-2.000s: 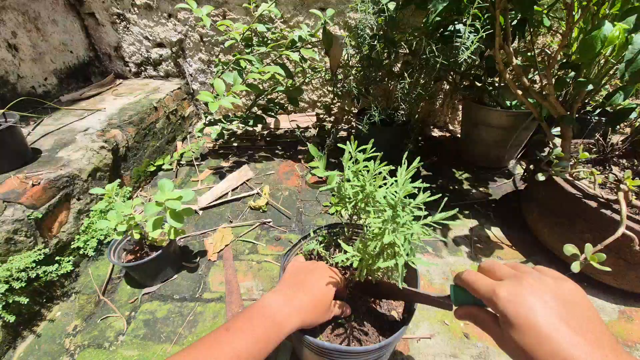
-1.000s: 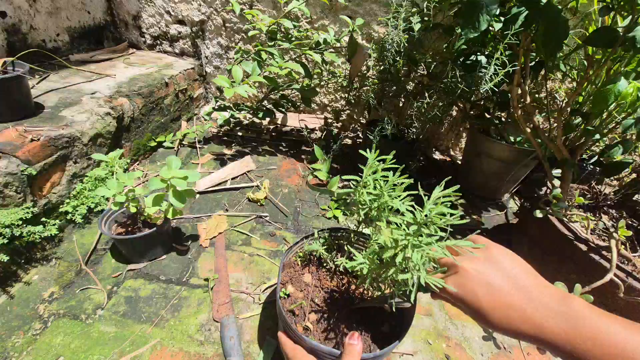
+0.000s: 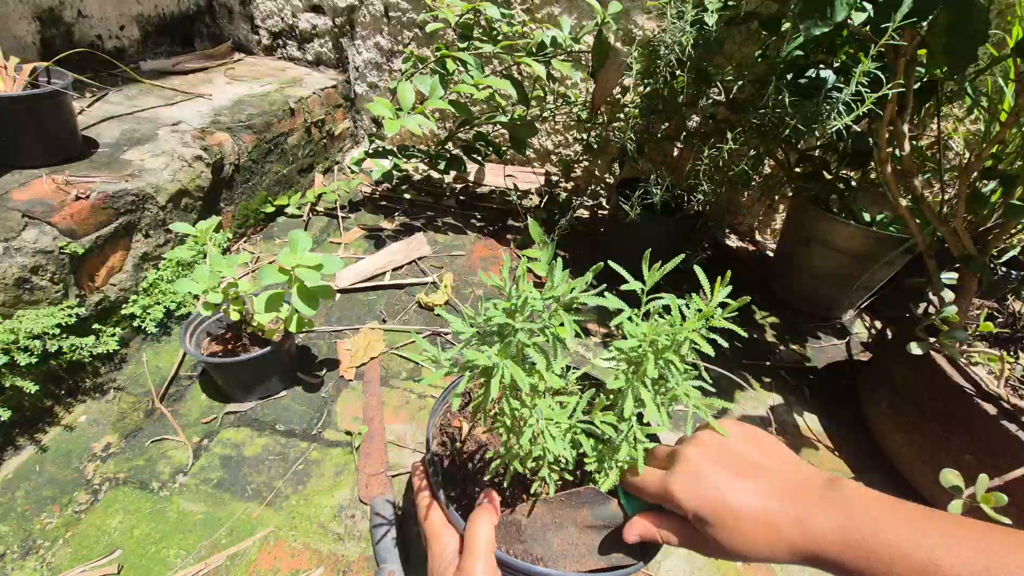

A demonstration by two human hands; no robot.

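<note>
A leafy green plant with serrated leaves [image 3: 552, 376] grows in a round dark plastic pot [image 3: 436, 448] at the bottom centre. My left hand [image 3: 460, 528] grips the pot's left rim, thumb over the edge. My right hand [image 3: 720, 496] is closed on the green handle [image 3: 632, 502] of a hand trowel, at the pot's right side. The trowel's broad, rusty metal blade [image 3: 564, 528] lies over the soil at the near side of the pot; its tip is hard to make out. Dark soil [image 3: 464, 448] shows on the left inside the pot.
Left of the pot, a rusty tool with a grey handle [image 3: 374, 432] lies on mossy bricks. Beyond it stands a small black pot [image 3: 248, 368] with a round-leaved plant. A brick ledge [image 3: 160, 152] holds another black pot [image 3: 40, 120]. Larger pots [image 3: 836, 256] stand at right, amid dry sticks and leaves.
My left hand has gone from the soil to the pot's left rim. The trowel blade, earlier by the stems at right, now lies at the near side. The foliage now spreads wider.
</note>
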